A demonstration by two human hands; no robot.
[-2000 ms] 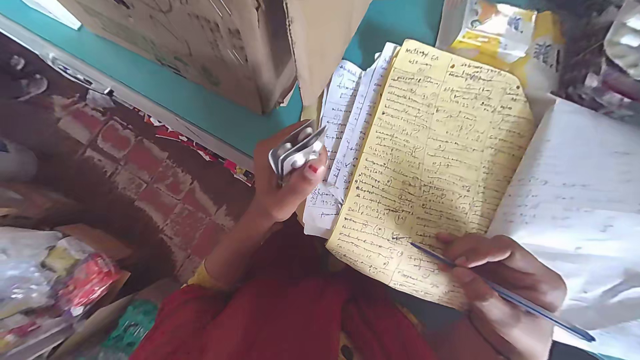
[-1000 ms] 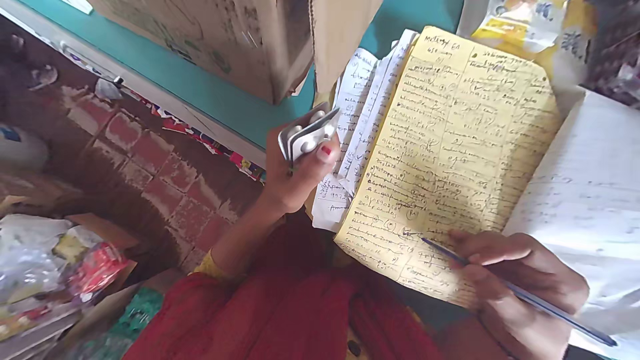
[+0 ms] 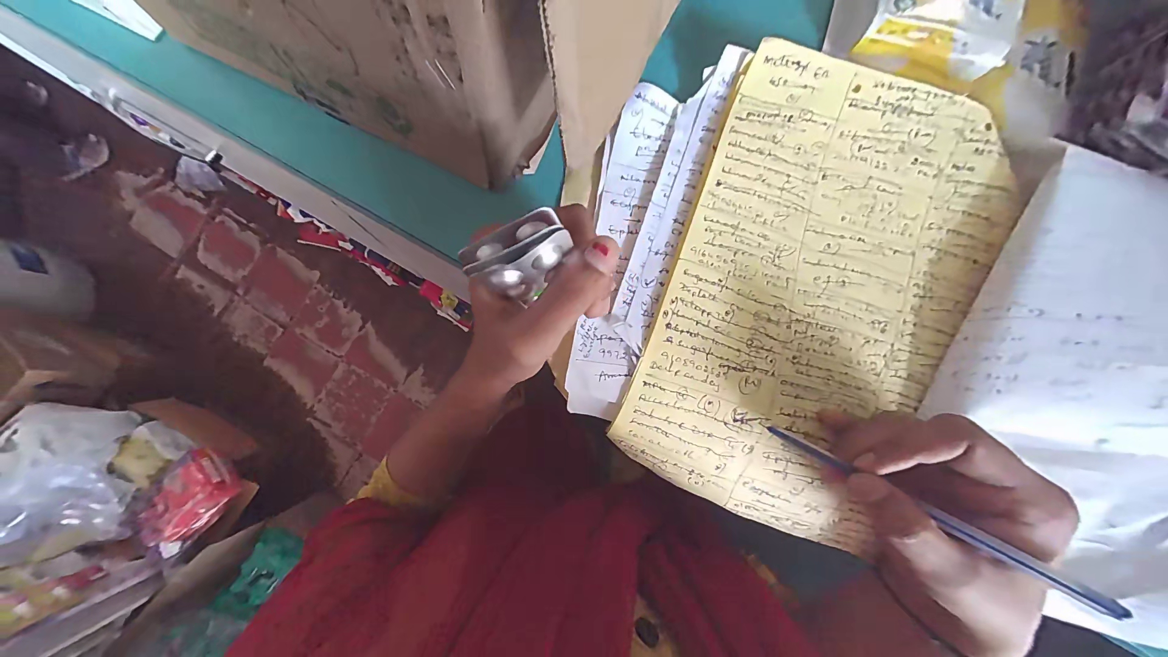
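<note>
Silver blister packs of tablets are gripped in my left hand, above the left edge of the papers. My right hand holds a blue pen, its tip at the lower part of a yellow handwritten page. Many lines on that page are struck through. White handwritten sheets stick out from under its left side. To the right lies a white page with faint writing, partly hidden by my right hand.
A cardboard box stands on the teal tabletop at the upper left. Yellow and white plastic packaging lies beyond the papers. Below the table's left edge are a red brick floor and boxes with plastic bags.
Both hands keep their hold on the blister packs and the pen. Against the yellow page, the pen tip has shifted only slightly, if at all.
</note>
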